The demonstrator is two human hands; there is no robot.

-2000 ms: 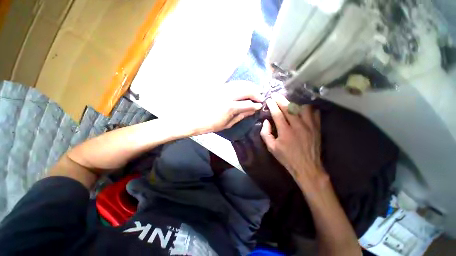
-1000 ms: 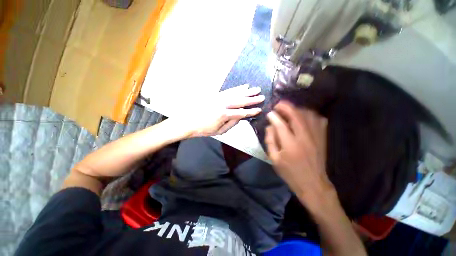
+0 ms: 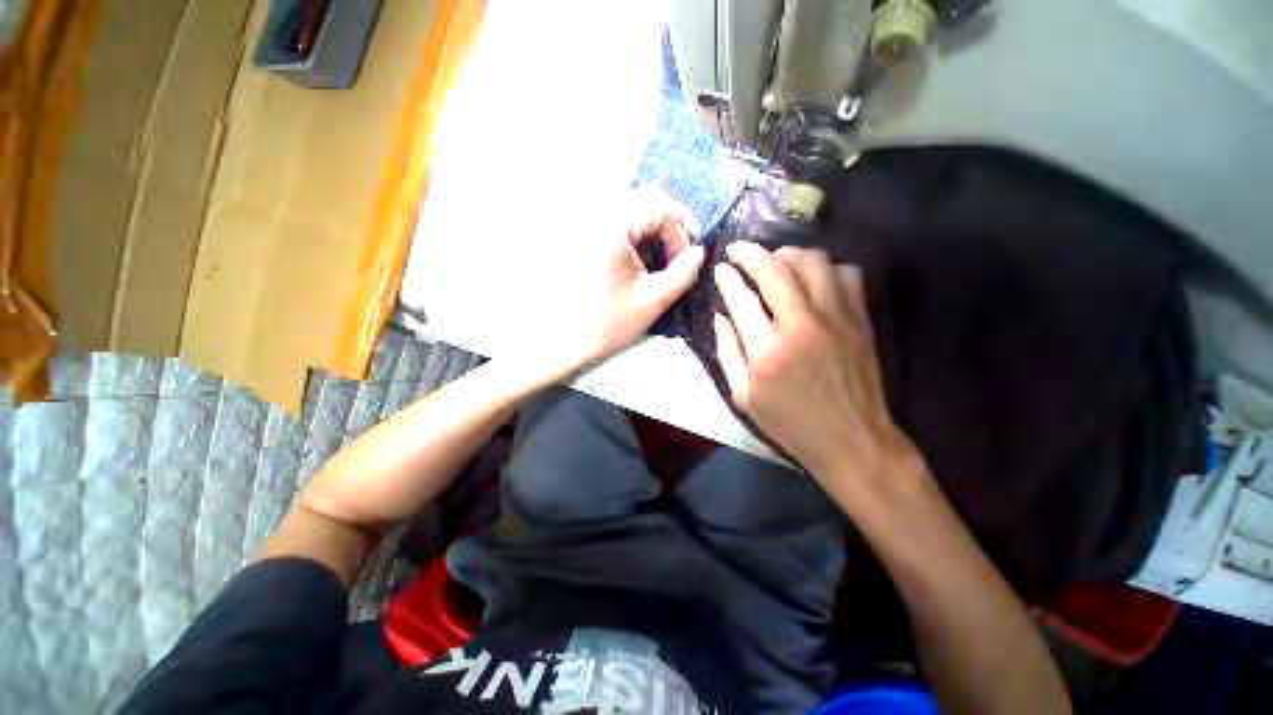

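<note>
Dark fabric (image 3: 1019, 349) lies in a large heap right of the needle area and hangs down toward the lap. A blue denim-like piece (image 3: 680, 151) lies flat on the white bed beyond my left hand. The presser foot area (image 3: 754, 171) of the sewing machine (image 3: 824, 56) is brightly lit just beyond my fingers. My left hand (image 3: 645, 279) pinches the fabric edge between thumb and fingers before the needle. My right hand (image 3: 803, 335) rests on the dark fabric, fingertips at the edge close to the left thumb. The needle itself is too small to tell.
Cardboard (image 3: 265, 210) with orange tape lies at left, holding a small grey tray (image 3: 324, 49) with a red item. Quilted grey covering (image 3: 182, 489) is below it. A white accessory tray (image 3: 1201, 538) is at right. Red containers (image 3: 433, 615) (image 3: 1117, 622) and a blue one (image 3: 877, 700) sit low.
My left hand has gone from lying flat with spread fingers to pinching the edge. My right fingertips have moved in beside it. The view has shifted, showing more of the grey tray.
</note>
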